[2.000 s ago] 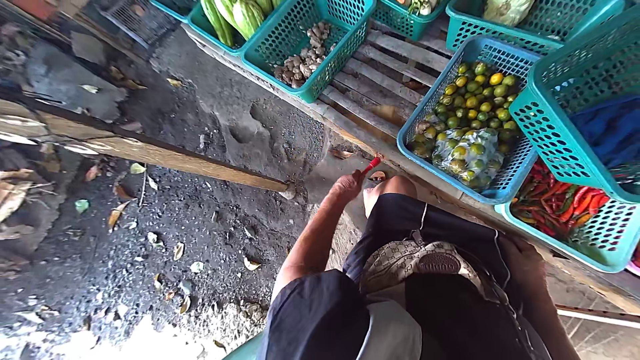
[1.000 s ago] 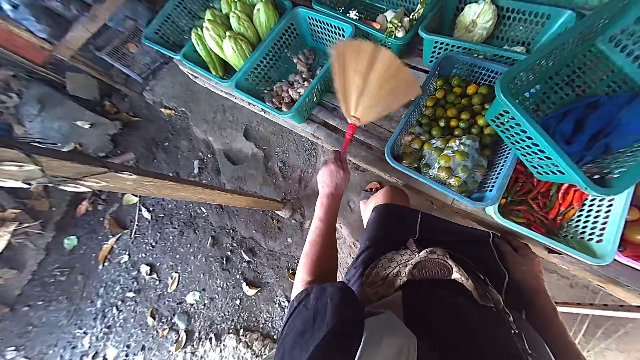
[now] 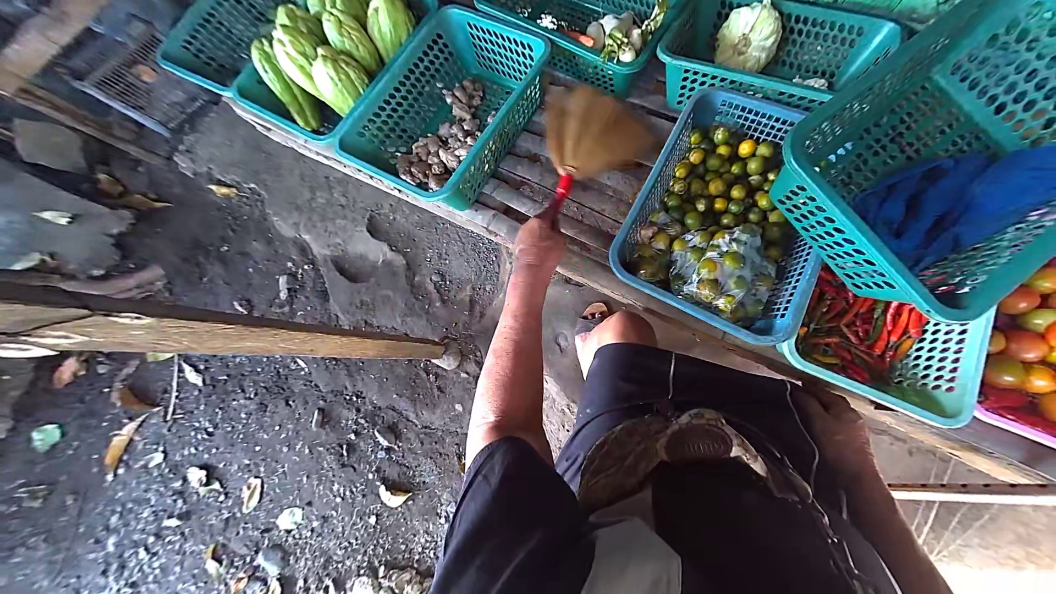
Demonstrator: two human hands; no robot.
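My left hand [image 3: 539, 244] is closed around the red handle of a small fan-shaped brush or whisk [image 3: 590, 132]. The brush's tan head is blurred and lies over the slatted bamboo bench [image 3: 577, 206], between the green basket of ginger [image 3: 445, 177] and the blue basket of small green and yellow citrus [image 3: 627, 247]. A knotted plastic bag of the same citrus [image 3: 724, 272] sits in the blue basket. My right hand [image 3: 833, 425] rests by my thigh, near the bench edge; its fingers are partly hidden, and nothing is seen in it.
Green baskets hold ridged green gourds [image 3: 322, 58], a cabbage [image 3: 749, 35] and chillies [image 3: 866, 330]. A tilted green basket [image 3: 891, 280] with blue cloth overlaps the chilli basket. Tomatoes [image 3: 1023, 346] lie at the right edge. A wooden post [image 3: 247, 334] stands at left over littered ground.
Two seconds ago only the brush's red handle showed clearly in my left hand, near my knee. My left hand has since reached out over the bench edge, and the tan head is now above the slats.
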